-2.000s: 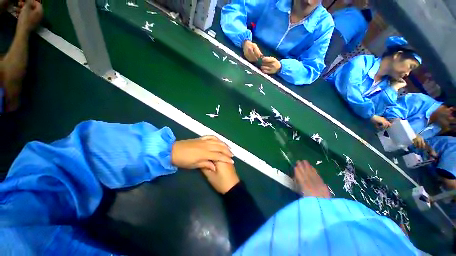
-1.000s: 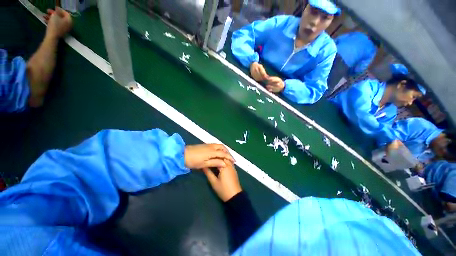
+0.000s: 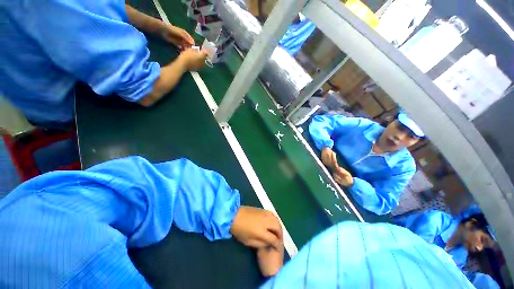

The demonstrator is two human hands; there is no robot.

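Observation:
My left hand (image 3: 256, 227), in a blue sleeve, lies by the white edge rail (image 3: 243, 161) with its fingers curled over my right hand (image 3: 270, 261). My right hand is mostly hidden under my left hand and behind a striped blue cloth shape (image 3: 366, 257) at the bottom edge. No held thing shows; the fingertips and palms are hidden. Both hands are at the edge of the dark green worktop (image 3: 163, 135). Beyond the rail, the green conveyor belt (image 3: 270, 175) carries scattered white slips (image 3: 279, 138).
At upper left, a worker's hands (image 3: 189, 53) hold a small white piece over the rail. A grey frame post (image 3: 253, 68) stands on the rail. Across the belt a worker (image 3: 366, 158) sits with hands together, beside a silvery wrapped roll (image 3: 284, 68). Another worker is at lower right.
The view has swung to the left, bringing the left worker, the post and the roll into view. My hands appear lower and further right, and my right hand is more hidden.

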